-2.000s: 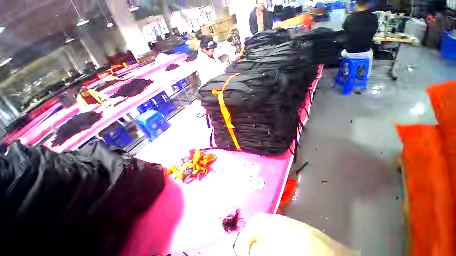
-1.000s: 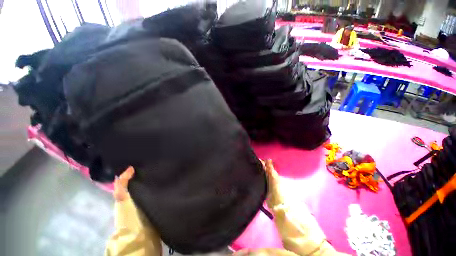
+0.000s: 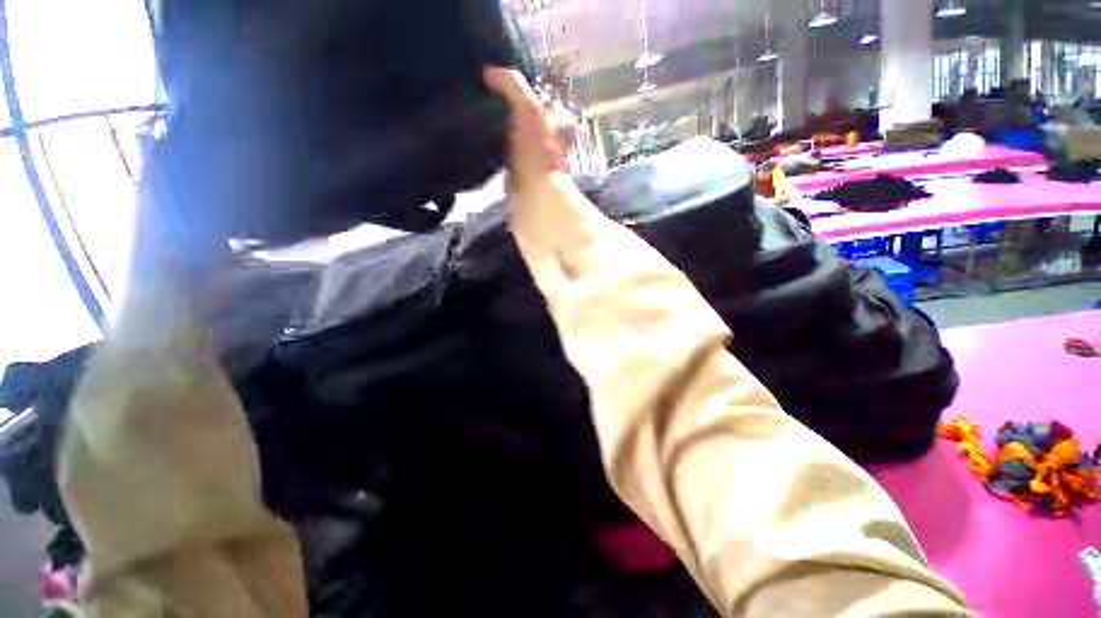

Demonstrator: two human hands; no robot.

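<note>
A black backpack [image 3: 338, 109] is held up at the top of the picture, above the stack of backpacks, and is cut off by the upper edge. My right hand [image 3: 531, 130] grips its right side. My left arm reaches up to its left side, but my left hand is blurred and washed out by glare, so its fingers cannot be made out. The stack of black backpacks [image 3: 423, 398] lies below the held bag and between my forearms, with more piled to the right.
The pink table [image 3: 1014, 374] shows at the right, with an orange, yellow and grey pile [image 3: 1041, 466] on it. A bit of the white labels [image 3: 1091, 565] shows at the right edge. Farther off are pink tables with black heaps [image 3: 872, 193] and a blue stool or crate [image 3: 884, 275].
The backpack has been raised from low in front of me to above the stack, with both arms stretched upward. The view has shifted left, so the orange pile sits farther right.
</note>
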